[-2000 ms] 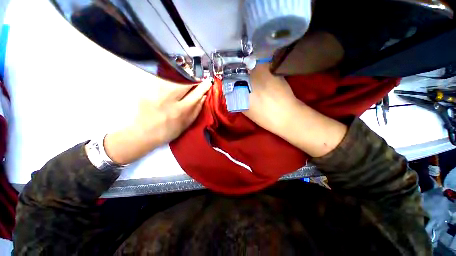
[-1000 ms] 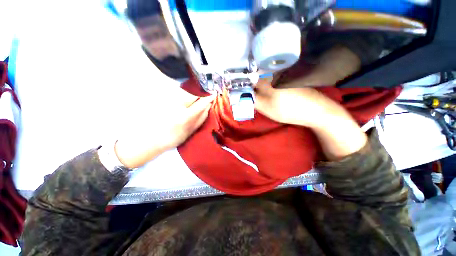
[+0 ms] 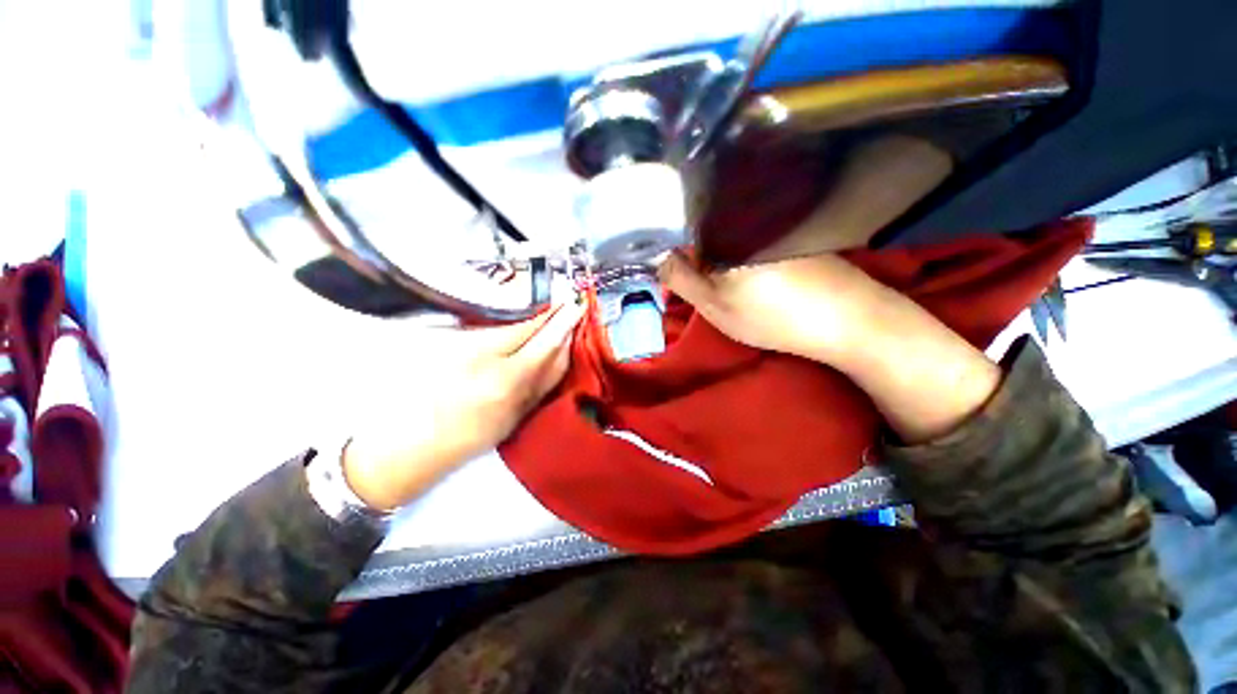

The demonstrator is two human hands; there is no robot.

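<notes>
A dark red garment piece (image 3: 760, 420) lies under the sewing machine's needle area and hangs over the front table edge. A slit with a white edge shows on it. My left hand (image 3: 468, 393) holds the cloth between thumb and fingers just left of the presser foot (image 3: 632, 323) with its pale blue-grey guard. My right hand (image 3: 787, 305) lies on the cloth right of the foot, its fingers curled close to it; their tips are partly hidden by the machine. The needle itself is too blurred to make out.
The white machine head (image 3: 516, 122) with its pale knob (image 3: 632, 213) fills the top. Dark red pieces (image 3: 61, 475) hang at the far left. Black scissors and a yellow-black tool (image 3: 1199, 241) lie at the far right. A grey marked strip (image 3: 516, 559) runs along the front edge.
The camera view has shifted, showing more of the machine head and the left pile. Both hands stay on the cloth beside the foot; the right forearm has swung slightly outward.
</notes>
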